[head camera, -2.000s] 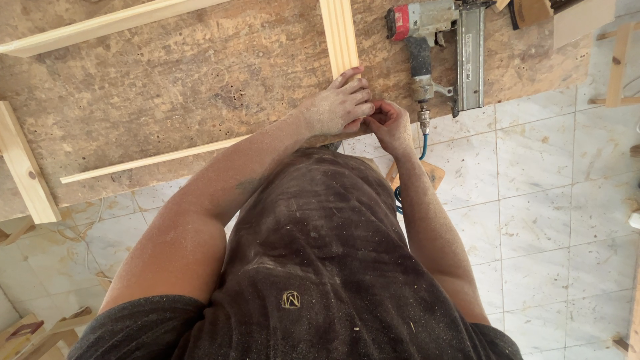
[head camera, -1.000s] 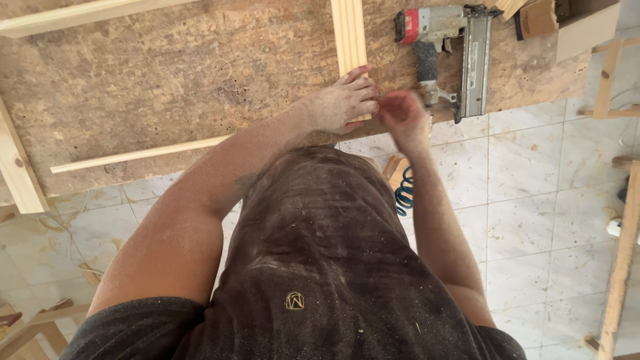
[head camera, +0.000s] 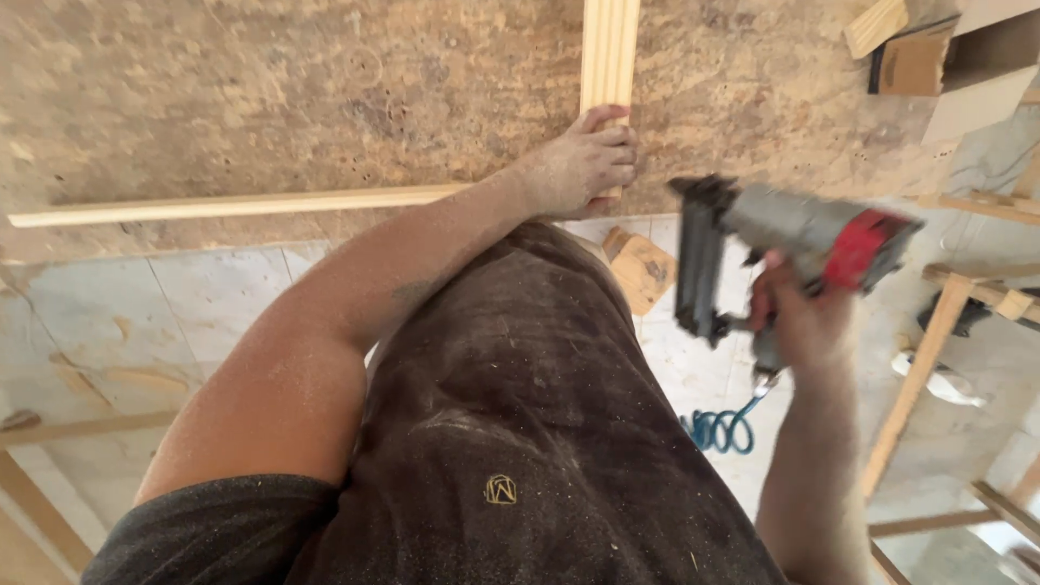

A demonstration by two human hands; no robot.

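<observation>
My left hand [head camera: 581, 166] rests over the near end of a grooved light wooden board [head camera: 609, 57], its fingers wrapped across the board at the bench edge. Off to the right, my right hand [head camera: 800, 313] grips the handle of a grey and red pneumatic nailer [head camera: 812, 231], held clear of the bench with its nose toward the board. A blue coiled air hose [head camera: 719, 431] hangs from the handle's base. One thin wooden strip [head camera: 244, 205] lies along the bench's near edge, its right end hidden behind my left forearm.
The worn wooden bench top [head camera: 366, 97] spans the upper view. At its right end are a cardboard box [head camera: 914, 61] and a small wood block [head camera: 876, 26]. A wooden stool or block [head camera: 642, 268] stands below the edge. Wooden frames [head camera: 918, 382] stand on the tiled floor at right.
The nailer lay on the bench beside the board; my right hand has left the board's end and now holds it up, turned the other way. My left hand has stayed on the board.
</observation>
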